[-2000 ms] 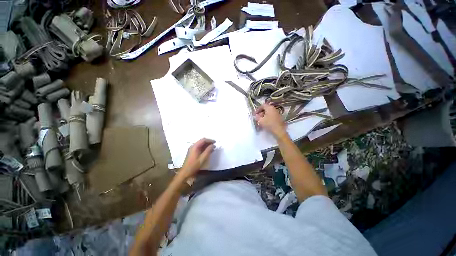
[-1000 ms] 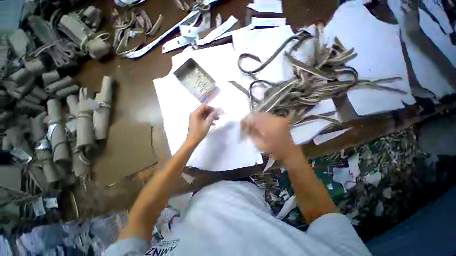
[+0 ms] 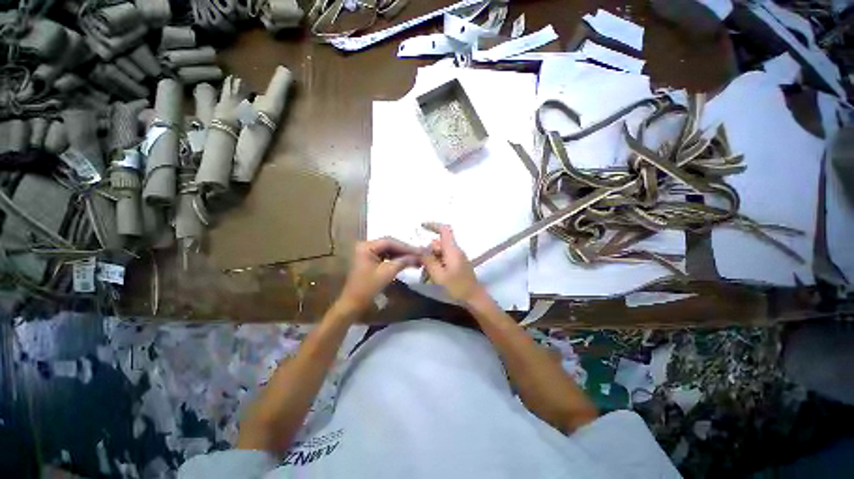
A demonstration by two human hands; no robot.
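Observation:
My left hand [image 3: 373,271] and my right hand [image 3: 451,268] meet over the front edge of a large white cut panel [image 3: 403,192]. A taupe tie strip [image 3: 524,232] runs from my right hand up to the tangled heap of strips [image 3: 618,201] at the right. My right hand is closed on this strip. My left fingertips are bent together against my right hand; what they pinch is too small to tell. The small open box [image 3: 453,123] with pale contents lies on the panel beyond my hands.
Tied rolled bundles [image 3: 220,145] and other finished bundles [image 3: 122,70] lie at the left. A flat taupe cut panel [image 3: 276,217] lies between them and the white panel. White scrap strips [image 3: 440,45] lie beyond the box. Scraps litter the floor [image 3: 646,374] past the table's front edge.
My right hand has moved left from the strip heap to meet my left hand, and a strip now trails from it. The view has shifted, so the table things appear further right or higher.

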